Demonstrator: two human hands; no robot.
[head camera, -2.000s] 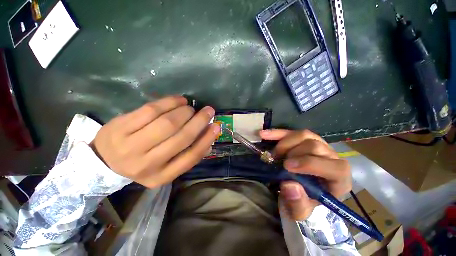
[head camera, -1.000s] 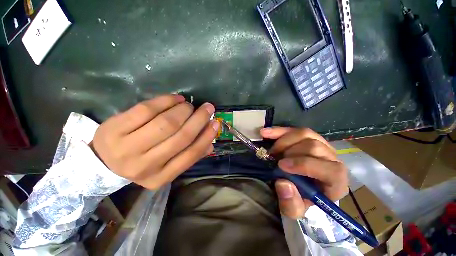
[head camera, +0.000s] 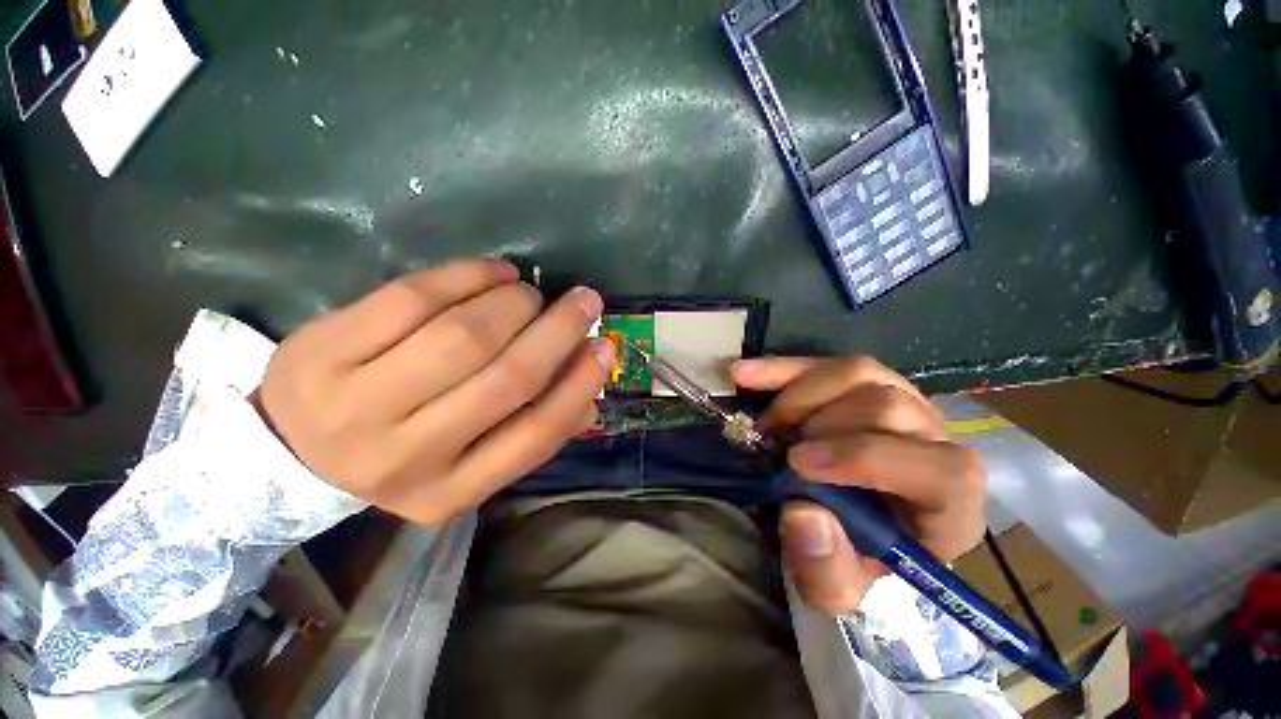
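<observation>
An opened phone with a green main board (head camera: 635, 334) and a pale panel lies at the mat's front edge. My left hand (head camera: 436, 386) covers its left end, and its fingertips pinch a part with an orange flex tail (head camera: 617, 354) against the board; the rest of that part is hidden. My right hand (head camera: 885, 471) holds a blue soldering iron (head camera: 934, 590) like a pen. Its metal tip points at the board beside the orange flex; whether it touches, I cannot tell. My right index fingertip is at the phone's lower right edge.
A front housing with keys (head camera: 885, 211) lies behind my right hand, beside a white perforated strip (head camera: 971, 113). A black electric screwdriver (head camera: 1215, 197) lies at right. A white card (head camera: 131, 84) and an LCD module (head camera: 42, 59) lie at far left, above a dark red object (head camera: 31, 323).
The iron's tip has drawn back slightly from the orange flex since the last frame. My left hand keeps its grip. The view has shifted a little since the first frame.
</observation>
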